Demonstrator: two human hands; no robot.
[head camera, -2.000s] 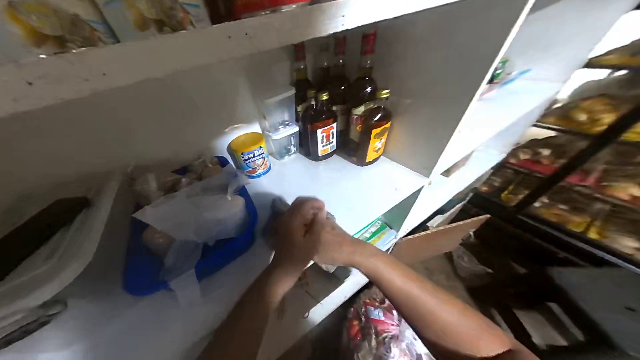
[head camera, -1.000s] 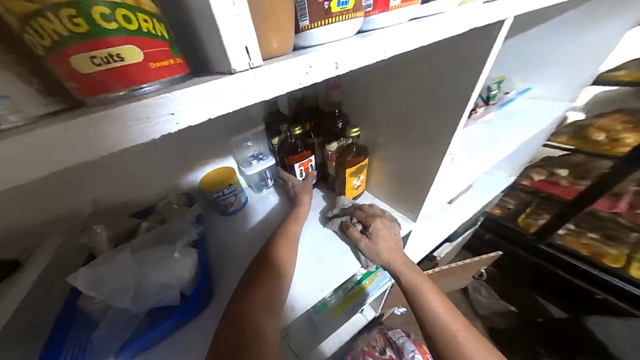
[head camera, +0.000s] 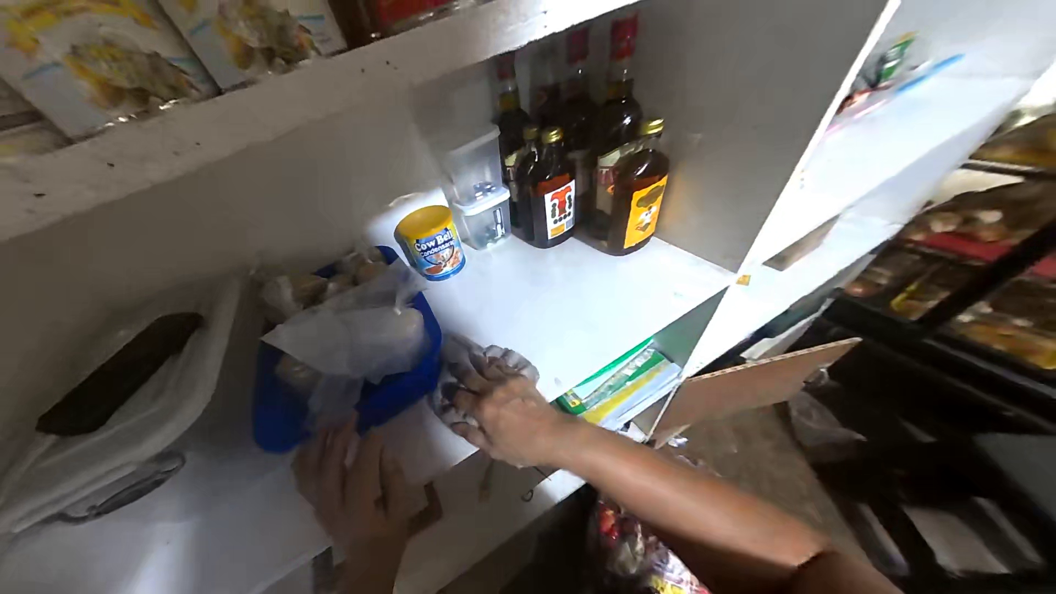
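Note:
My right hand (head camera: 507, 412) presses a crumpled grey cloth (head camera: 516, 363) flat on the white shelf (head camera: 536, 313), just right of a blue plastic basket (head camera: 276, 412). Against the basket's near edge rests my left hand (head camera: 355, 478), its fingers spread and nothing visible in its grasp. Plastic bags (head camera: 355, 330) with pale contents fill the basket. Behind it stands a Cow Bell can (head camera: 432, 244) with a yellow lid. Stacked clear plastic containers (head camera: 485, 216) are beside the can, next to dark glass bottles (head camera: 553, 194), one with a yellow-orange label (head camera: 646, 213).
A white tray (head camera: 223, 330) holding a long dark object (head camera: 124, 371) lies at the left. The upper shelf's edge (head camera: 272, 91) crosses overhead. A vertical divider (head camera: 792, 190) bounds the right side. Green and yellow packets (head camera: 619, 388) lie below, near a cardboard flap (head camera: 751, 384).
My right hand and the cloth have moved from in front of the bottles to beside the basket. My left hand has left the bottles and is now at the basket's near edge.

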